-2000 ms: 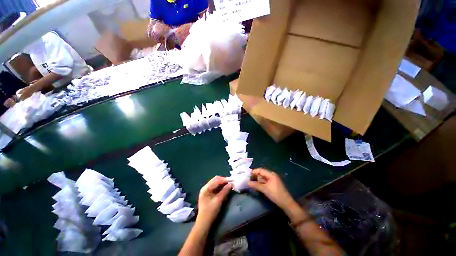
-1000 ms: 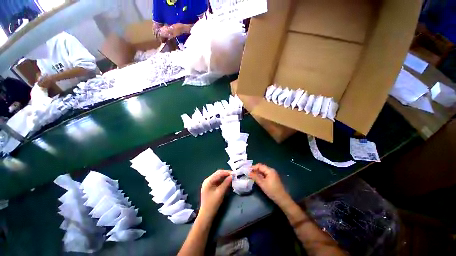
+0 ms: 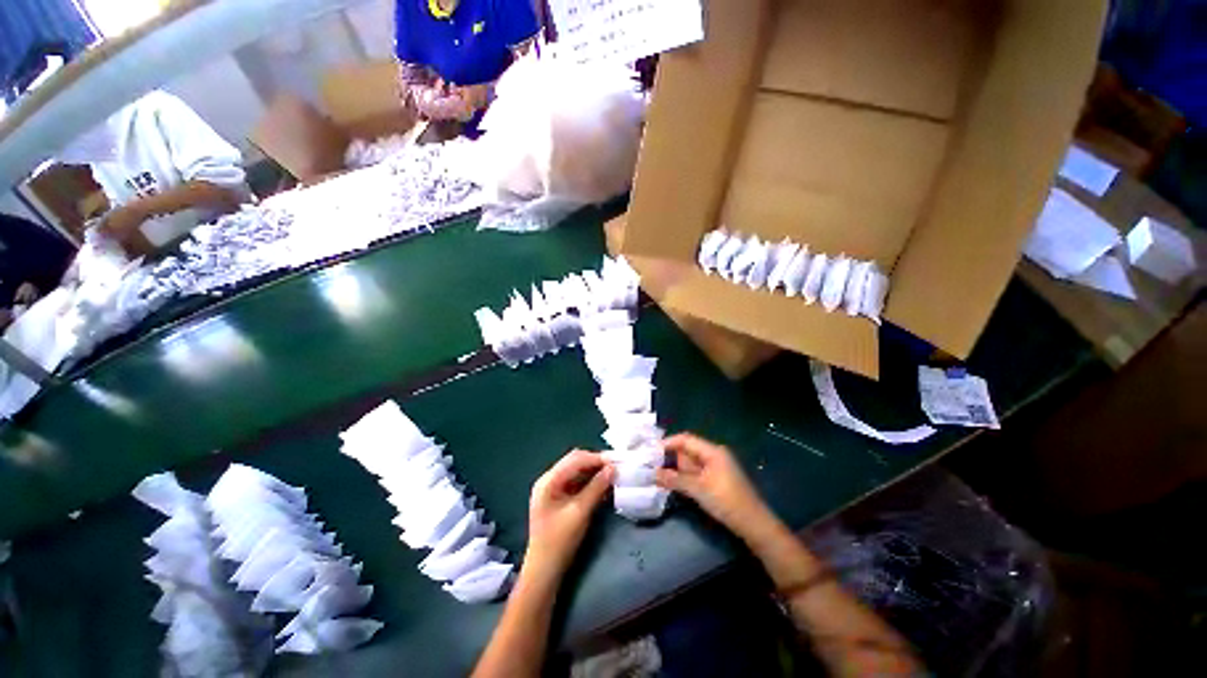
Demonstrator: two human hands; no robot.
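A column of overlapping white packets (image 3: 626,384) runs towards me on the green surface. My left hand (image 3: 572,493) and my right hand (image 3: 702,477) pinch the sides of packets near its lower end. A gathered bundle of packets (image 3: 556,314) lies crosswise at the column's far end. Three more packet rows lie to the left: one nearer (image 3: 426,503), one further left (image 3: 289,559), and one at the far left (image 3: 205,583). The open carton (image 3: 847,166) is tilted towards me, with a row of packets (image 3: 794,272) inside near its lower flap.
A curved paper strip (image 3: 860,417) and a printed label (image 3: 957,397) lie right of the carton's base. A large plastic bag (image 3: 563,139) and loose packet pile (image 3: 318,205) lie across the line, before two seated people. Clear plastic film (image 3: 927,583) is low at right.
My hands have moved slightly on the column's lower end. The end packets lie straighter than before. The person opposite at left has shifted their arms.
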